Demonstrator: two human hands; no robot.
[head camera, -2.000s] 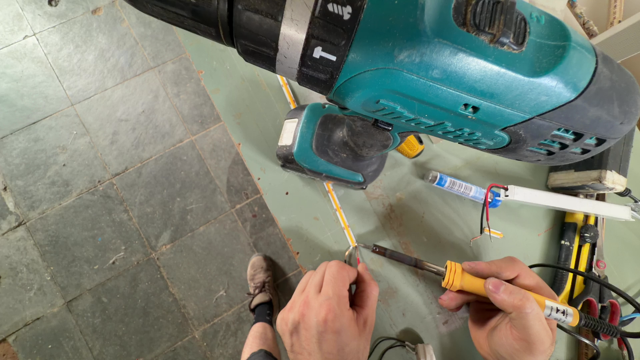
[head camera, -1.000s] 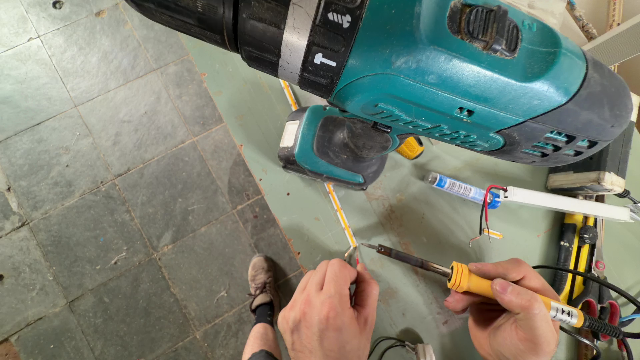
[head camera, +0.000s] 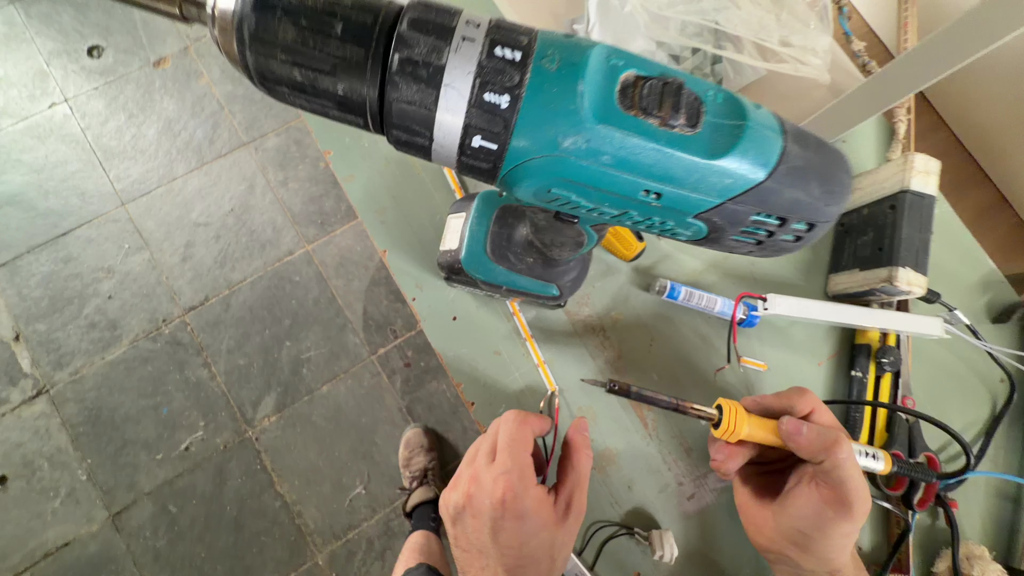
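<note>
My right hand grips a soldering iron by its yellow handle, its dark tip pointing left, apart from the LED strip. The thin white-and-orange LED strip runs from under the drill's battery down to my left hand. Red and black wires stand at the strip's end and pass between my left thumb and index finger, which are spread apart; whether other fingers touch the wires is hidden. A teal Makita cordless drill lies above, across the strip.
On the green board are a blue-labelled tube, a white driver case with wires, an LED strip offcut, a yellow utility knife, a black-and-white block and a white connector. Stone floor tiles lie left.
The soldering iron's tip has moved right, away from the strip's end. My left thumb and index finger have spread apart; earlier they were close together at the wires.
</note>
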